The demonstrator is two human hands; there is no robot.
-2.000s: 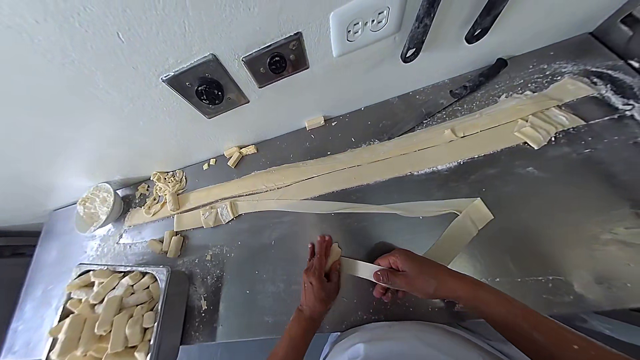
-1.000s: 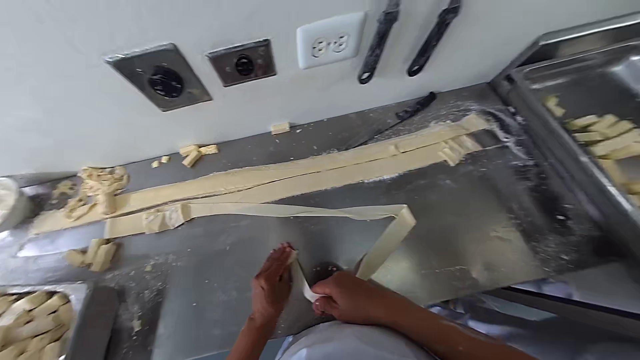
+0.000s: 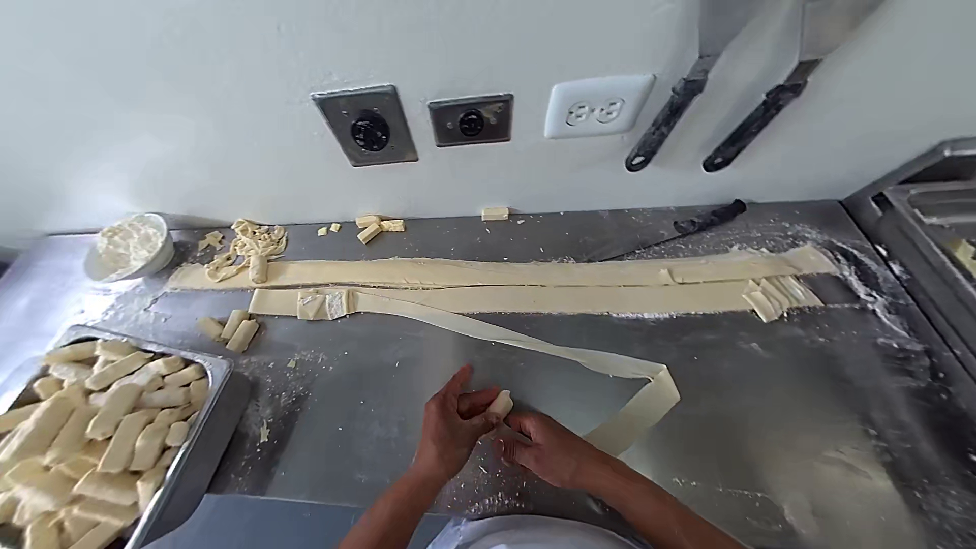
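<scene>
Near the counter's front edge, my left hand (image 3: 455, 423) pinches a small dough-wrapped stick (image 3: 500, 405) between thumb and fingers. My right hand (image 3: 540, 448) touches it from the right and grips the end of a thin dough strip (image 3: 642, 406). That strip runs behind my right forearm, folds at the right and stretches back left to small dough pieces (image 3: 325, 304) on the front band. Two long flat dough bands (image 3: 457, 273) lie side by side across the counter. Several short cut strips (image 3: 779, 296) rest on the front band's right end.
A metal pan of wrapped sticks (image 3: 114, 427) stands front left, a bowl of flour (image 3: 131, 248) behind it. Dough scraps (image 3: 252, 245), cheese-like sticks (image 3: 371, 226) and a black-handled knife (image 3: 709, 218) lie along the wall. Two black-handled tools (image 3: 667, 122) hang above; a metal tray (image 3: 945, 221) is at right.
My hands have come together around the small stick; two seconds ago a length of strip was stretched between them. The view has swung about.
</scene>
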